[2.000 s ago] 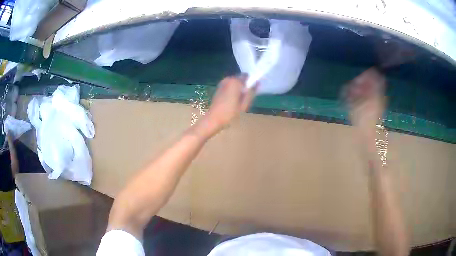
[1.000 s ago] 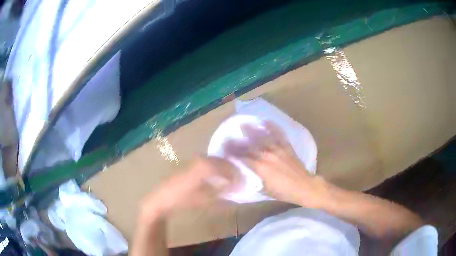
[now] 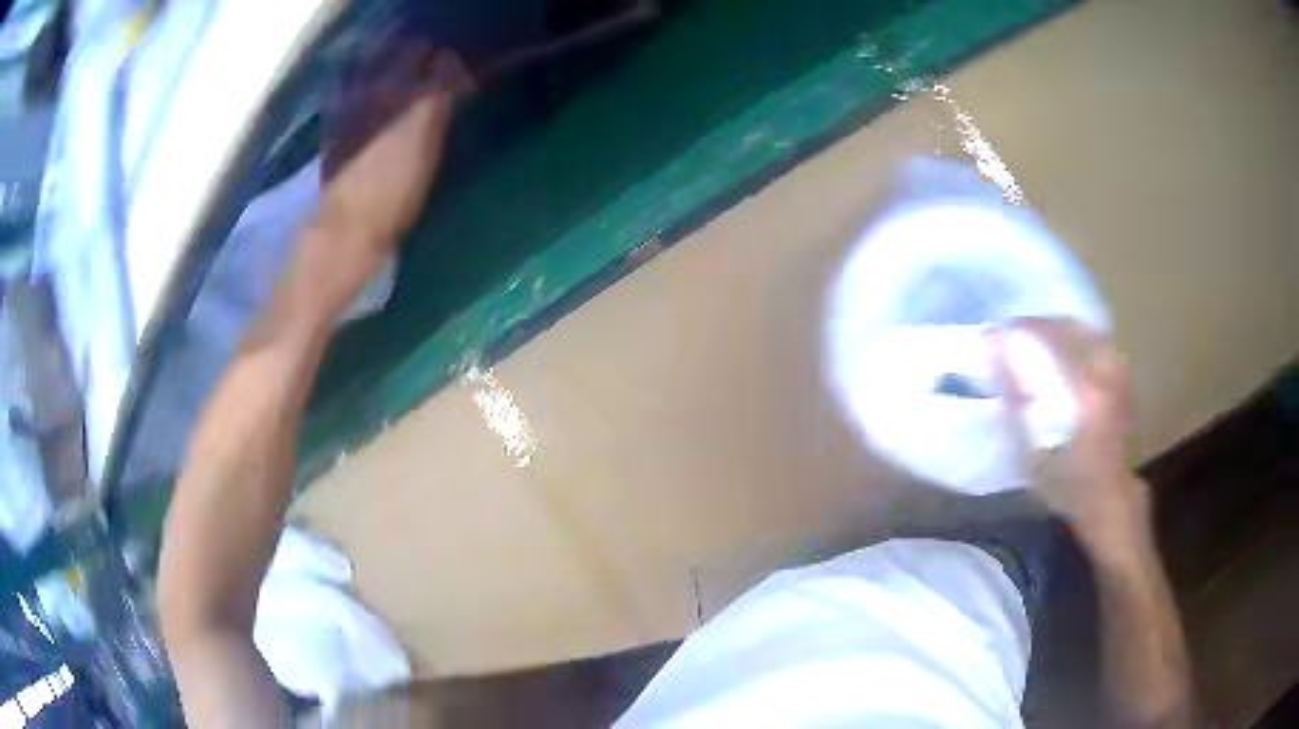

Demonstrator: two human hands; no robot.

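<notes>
A rounded white wrapped item (image 3: 912,306) is over the right part of the cardboard-covered bench, blurred, with a grey patch and a small dark spot at its middle. My right hand (image 3: 1076,385) grips its right side. My left hand (image 3: 406,100) reaches into the dark shelf space at the upper left. Its fingers are blurred in shadow, beside a dim edge that may be a carton. I cannot tell if it holds anything.
The cardboard bench cover (image 3: 712,427) has a green frame edge (image 3: 684,200) behind it. White bags (image 3: 321,620) lie at the bench's left end. A pale sheet (image 3: 257,271) hangs by my left forearm, under the white upper surface (image 3: 214,128).
My left hand has left the wrapped item and moved up and left into the shelf space. My right hand has moved right with the item.
</notes>
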